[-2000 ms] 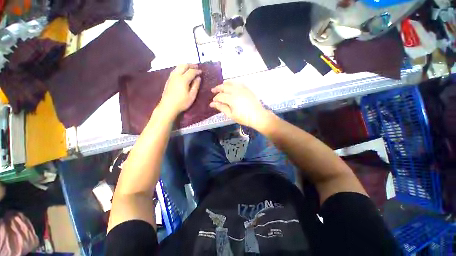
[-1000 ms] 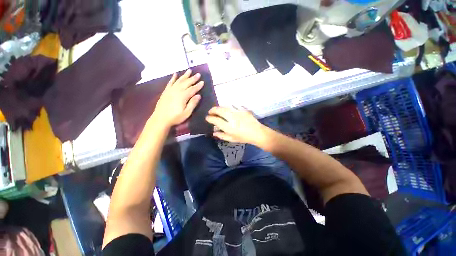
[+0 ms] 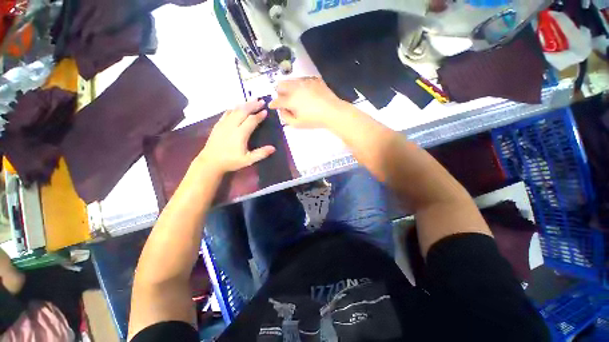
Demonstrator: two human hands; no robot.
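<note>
A maroon garment panel (image 3: 193, 157) lies flat at the table's front, with a darker strip (image 3: 272, 150) along its right edge. My left hand (image 3: 237, 139) lies on the panel and strip with its fingers apart, fingertips near the strip's upper end. My right hand (image 3: 304, 103) has its fingertips together at the upper right corner of the strip, just below the needle area (image 3: 274, 70) of the sewing machine (image 3: 360, 8). The fingertips partly hide that corner.
Another maroon panel (image 3: 123, 127) lies at left, beside crumpled dark pieces (image 3: 40, 127). Black cut pieces (image 3: 354, 57), a yellow-and-red tool (image 3: 432, 89) and a ribbed maroon pile (image 3: 497, 70) lie at right. A blue basket (image 3: 547, 194) stands below right.
My right hand has moved up from the strip's right edge to its upper corner by the needle. My left hand has shifted slightly, its thumb now spread out over the strip.
</note>
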